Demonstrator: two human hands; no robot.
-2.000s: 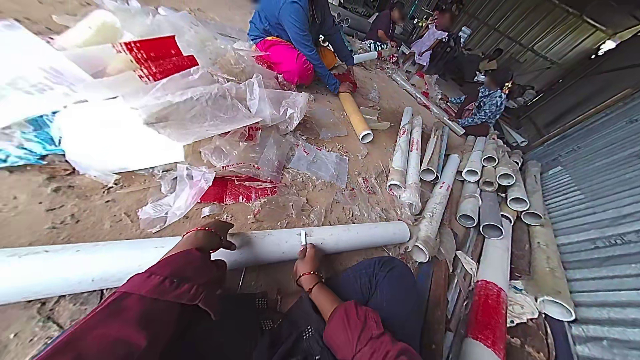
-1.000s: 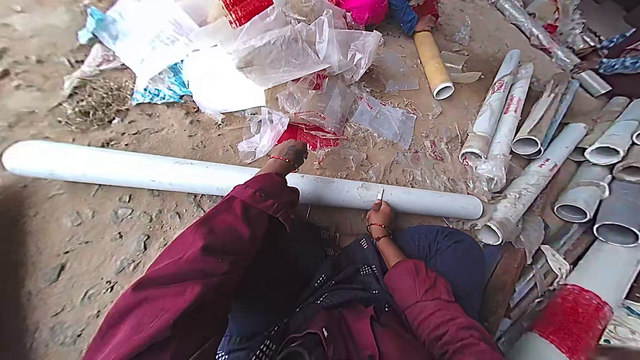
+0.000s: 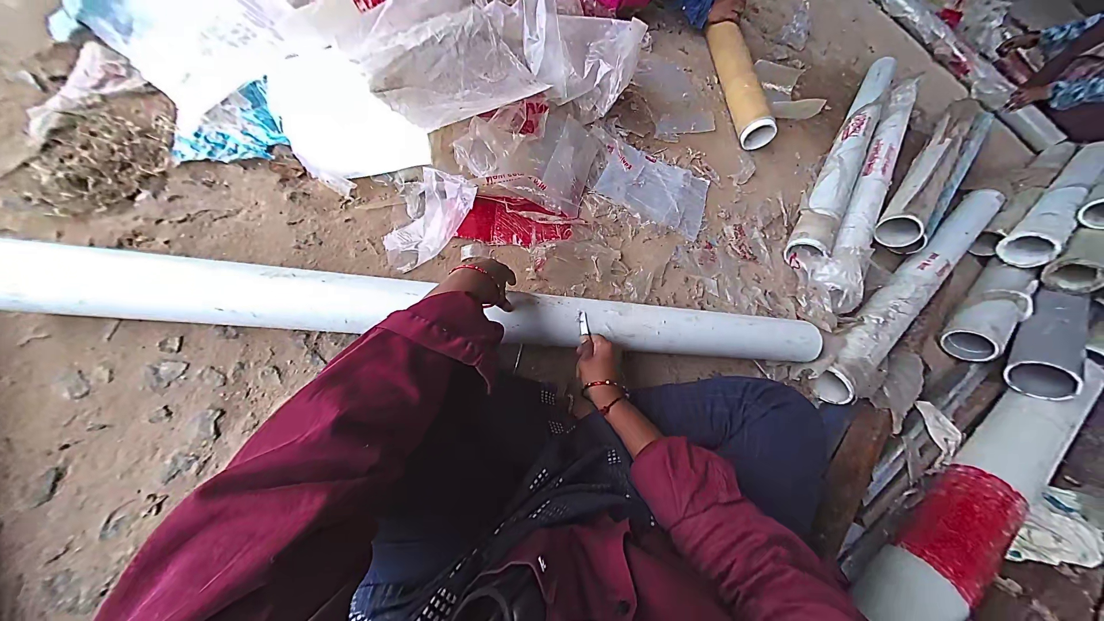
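Observation:
A long white plastic pipe (image 3: 690, 328) lies across the view in front of my knees. My left hand (image 3: 485, 283) rests over the pipe near the middle, its fingers curled down around the top. To the right, my right hand (image 3: 597, 358) is closed on a small blade (image 3: 584, 323), probably a knife, with its metal tip against the pipe's near side. The handle is hidden in my fist. Both wrists wear red bead or thread bands.
Plastic film (image 3: 466, 69) lies beyond the pipe, with a red piece (image 3: 513, 221) beside it. A person's hand (image 3: 724, 12) touches a yellowish tube (image 3: 740, 82). Several pipes (image 3: 914, 293) lie at right, near a red-banded pipe (image 3: 962, 526). Another person's hands (image 3: 1026, 69) show at upper right.
The view has tilted down and shifted since two seconds ago. Both hands stay at the pipe, the right one still with the blade.

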